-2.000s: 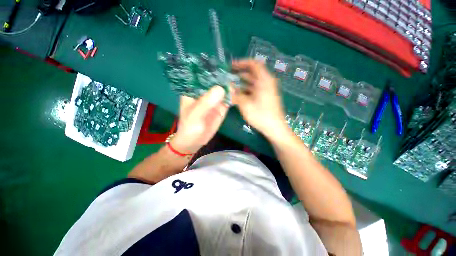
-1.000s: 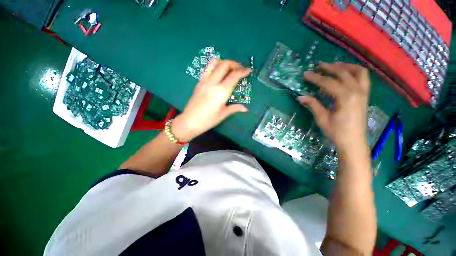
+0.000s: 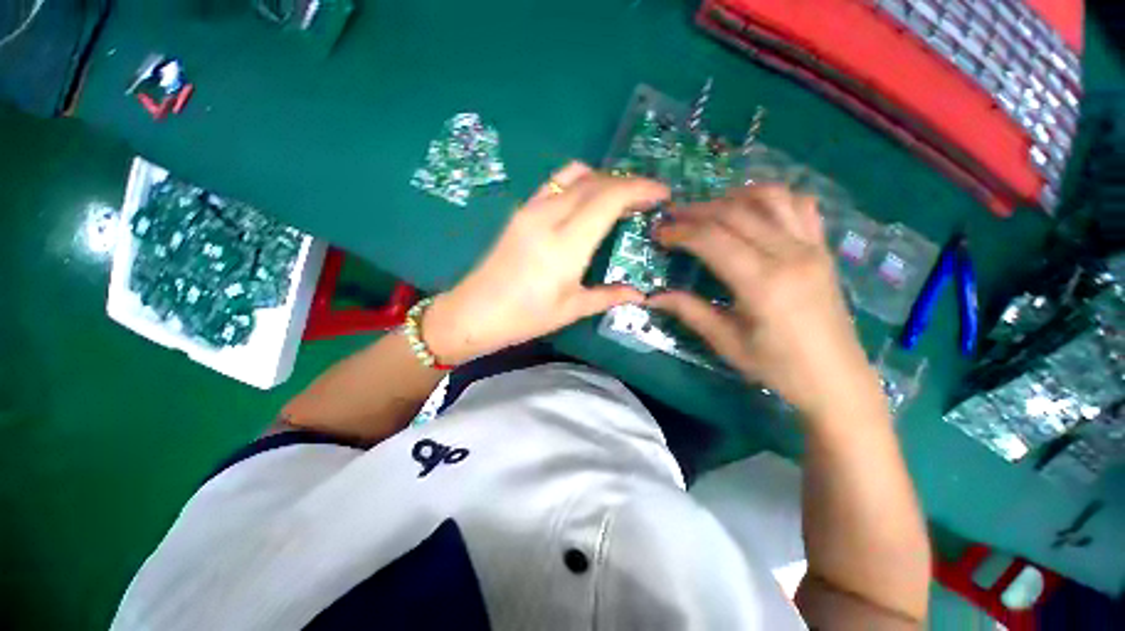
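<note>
My left hand [image 3: 543,253] and my right hand [image 3: 771,284] meet around a small green circuit board [image 3: 634,256] in front of me, with fingertips at both its sides. A clear holder [image 3: 919,253] lies behind my right hand. Its left part bears green boards [image 3: 672,150] with thin strips standing up, and small silver-white modules [image 3: 891,266] show at its right part. A nearer holder with boards [image 3: 642,330] lies partly hidden under my hands. A few set-aside boards [image 3: 461,159] lie on the mat to the left.
Blue-handled cutters [image 3: 944,296] lie right of the holders. A large board pile [image 3: 1049,358] is at the right edge. A red foam tray [image 3: 907,93] with grey modules is at the back right. A white bin of boards [image 3: 281,323] and small red-and-white parts [image 3: 160,89] are on the left.
The boards held up earlier are down: some sit in the back holder, some lie on the mat at left. My right hand has moved left from the back holder to meet my left hand.
</note>
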